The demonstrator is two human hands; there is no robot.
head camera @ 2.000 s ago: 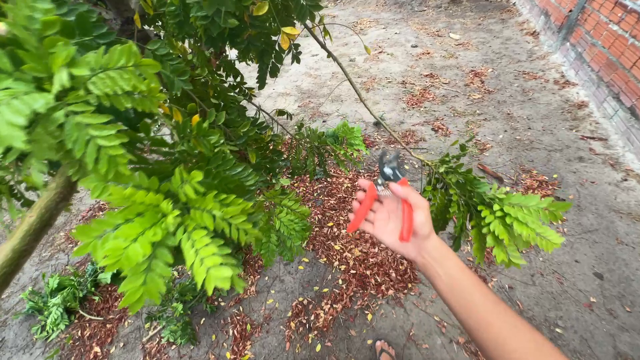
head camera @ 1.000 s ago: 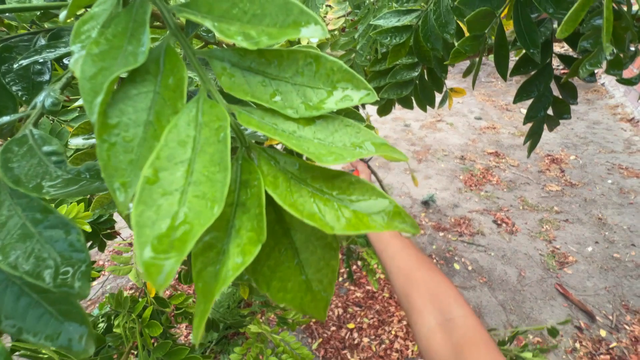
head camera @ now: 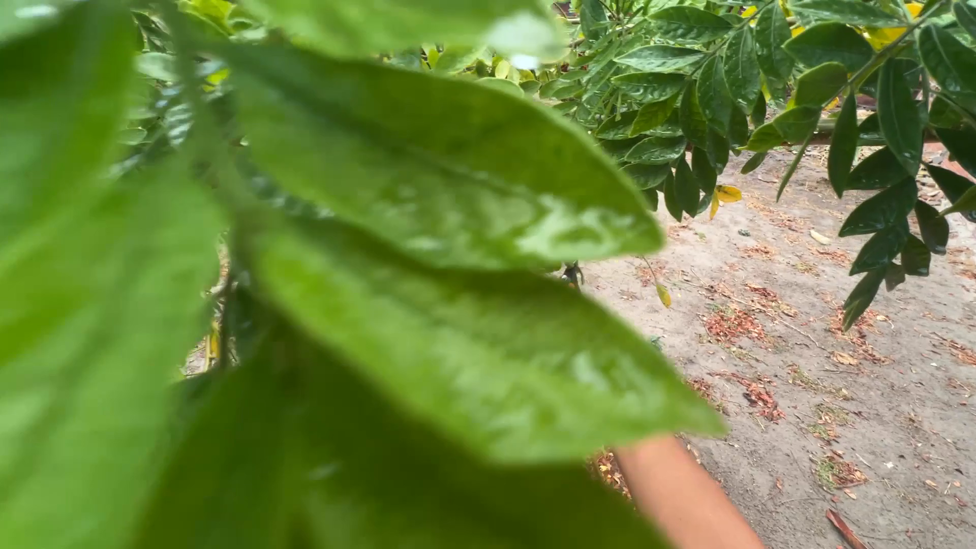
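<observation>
Large wet green leaves point(head camera: 457, 328) on a stem fill the left and middle of the head view, very close and blurred. Below their tips, part of my right forearm shows at the bottom, reaching up behind them. The leaves hide my right hand, so what it holds cannot be seen now. A small dark bit, too small to name, shows between two leaf edges near the middle. My left hand is out of the picture.
At the upper right hang leafy branches point(head camera: 884, 145) with dark green leaflets and a few yellow ones point(head camera: 728, 194). Beneath them is sandy ground point(head camera: 762, 473) with patches of reddish dry leaves point(head camera: 736, 324) and a brown stick point(head camera: 845, 529) at the lower edge.
Two seconds ago my right hand showed with red-handled pruning shears; it is now hidden behind foliage. The view has moved in close to the leaves, which cover more of it than a second ago.
</observation>
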